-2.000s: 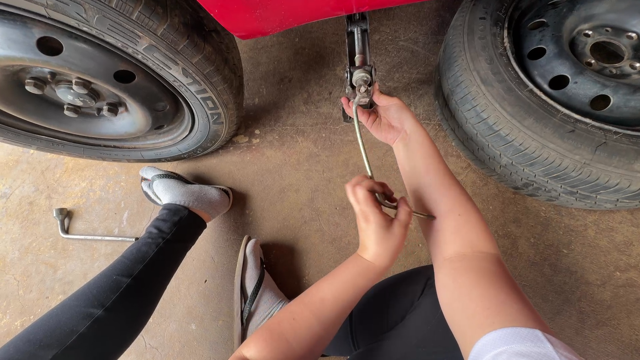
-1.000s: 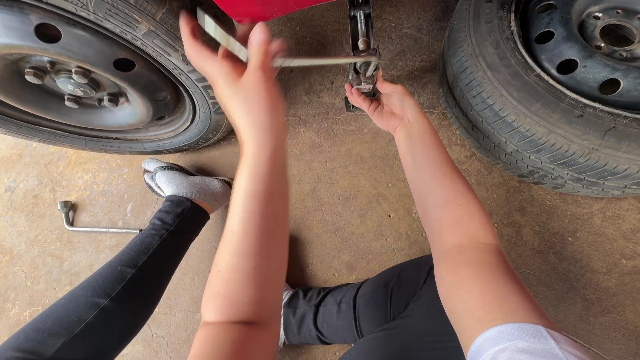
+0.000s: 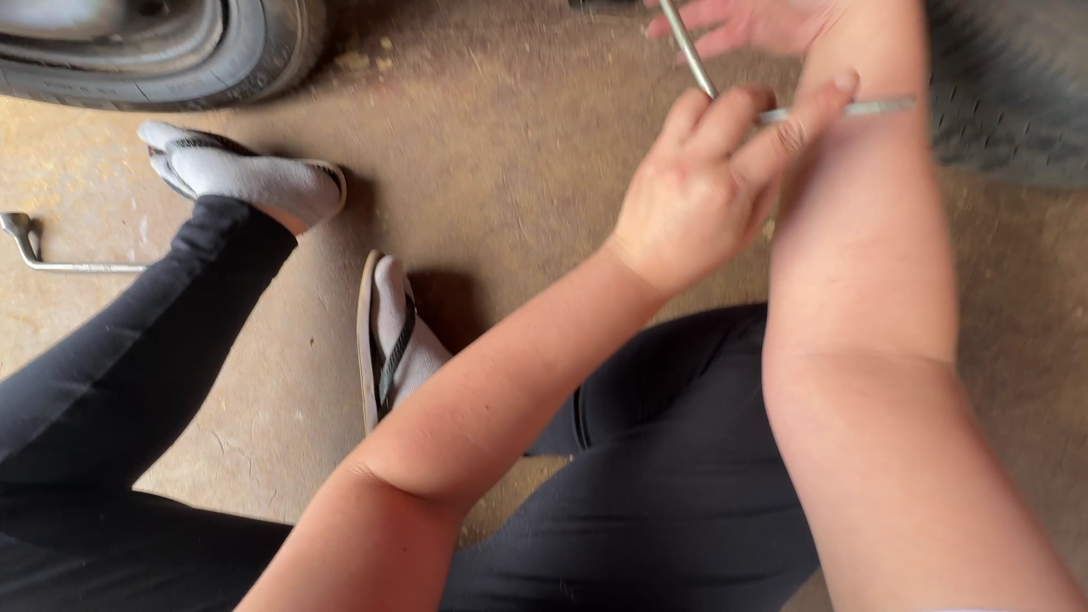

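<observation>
My left hand [image 3: 701, 178] is closed around a bent metal rod [image 3: 687, 53], a crank handle, whose flattened end sticks out past my fingers toward my right forearm. The rod's upper part runs out of the top of the view. My right hand [image 3: 756, 24] is at the top edge, partly cut off, with its fingers spread behind the rod; whether it touches anything is hidden. Only a dark bit of something, perhaps the base of the car jack [image 3: 599, 4], shows at the top edge. An L-shaped lug wrench [image 3: 81, 267] lies on the concrete floor at the left, its socket end upward.
A mounted wheel's tire [image 3: 289, 51] fills the upper left, and another tire [image 3: 1007, 93], blurred, stands at the upper right. My feet in grey socks and flip-flops [image 3: 246, 174] rest on the concrete floor, with my black-clad legs below my arms.
My left hand, with the rod, has come down and right from beside the left wheel. The view has shifted so that the red car body and most of the jack are out of sight.
</observation>
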